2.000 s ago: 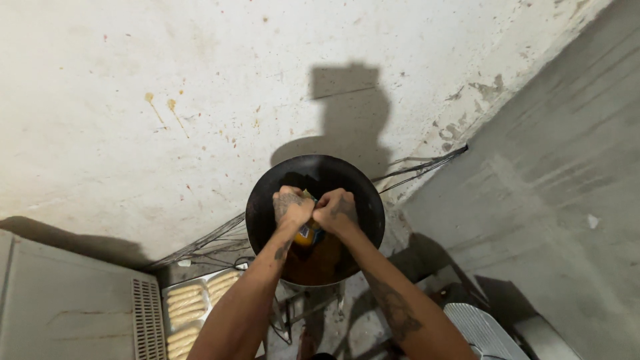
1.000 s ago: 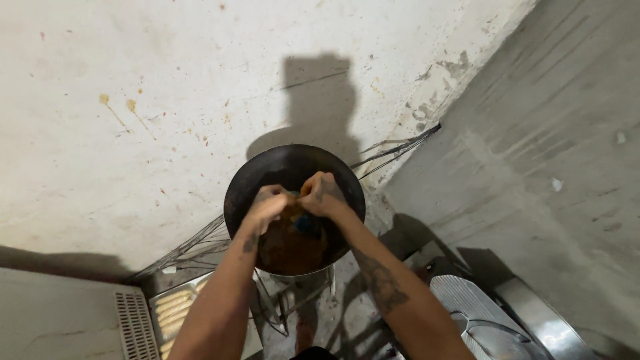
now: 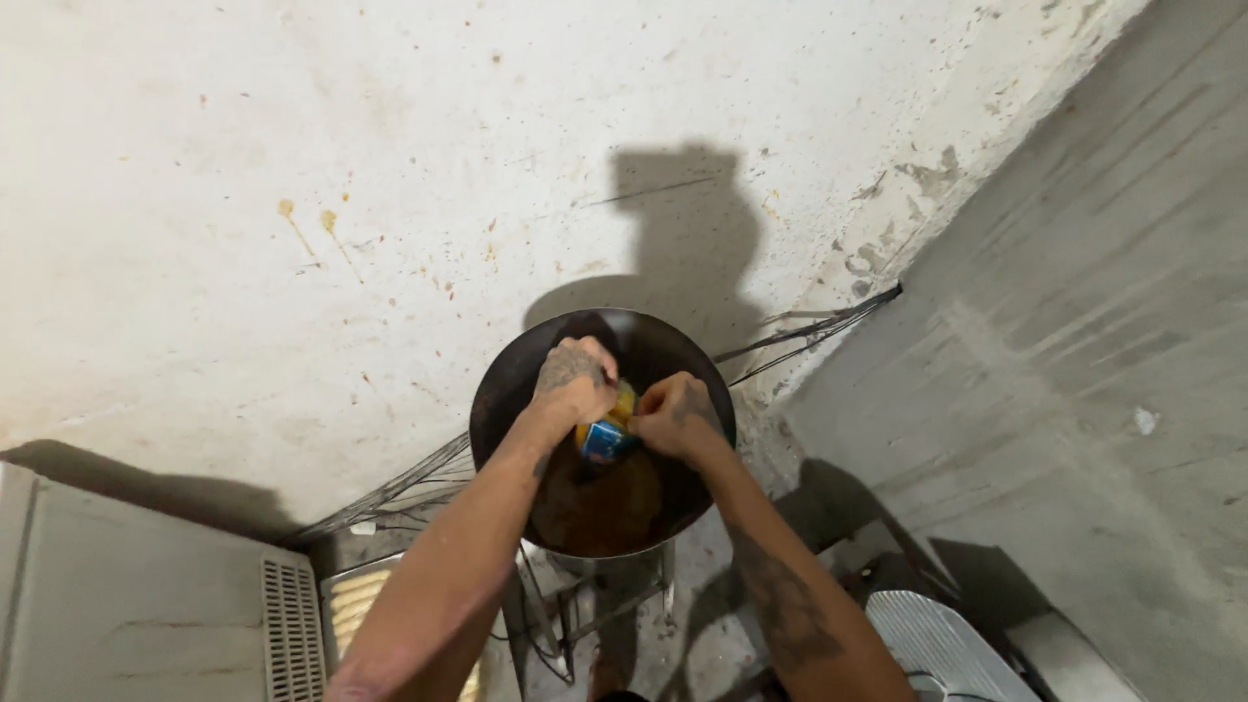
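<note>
A dark, wide round pan (image 3: 614,507) stands on a metal frame against the wall, with brownish liquid in its bottom. Over it, my left hand (image 3: 577,378) and my right hand (image 3: 678,414) pinch a small yellow and blue plastic packet (image 3: 606,436) between them. The left fingers hold its upper left side and the right fingers its right edge. The packet bears writing. Whether it is torn cannot be seen, as my fingers hide its top.
Metal trays with pale, long dough pieces (image 3: 356,600) lie at lower left, beside a grey cabinet with a vent (image 3: 292,624). Black cables (image 3: 829,327) run behind the pan. A ribbed metal piece (image 3: 936,643) sits at lower right, near the grey wall (image 3: 1053,390).
One second ago my hands were close together at the packet; now they are farther apart and more of the blue and yellow packet shows. The view has shifted slightly.
</note>
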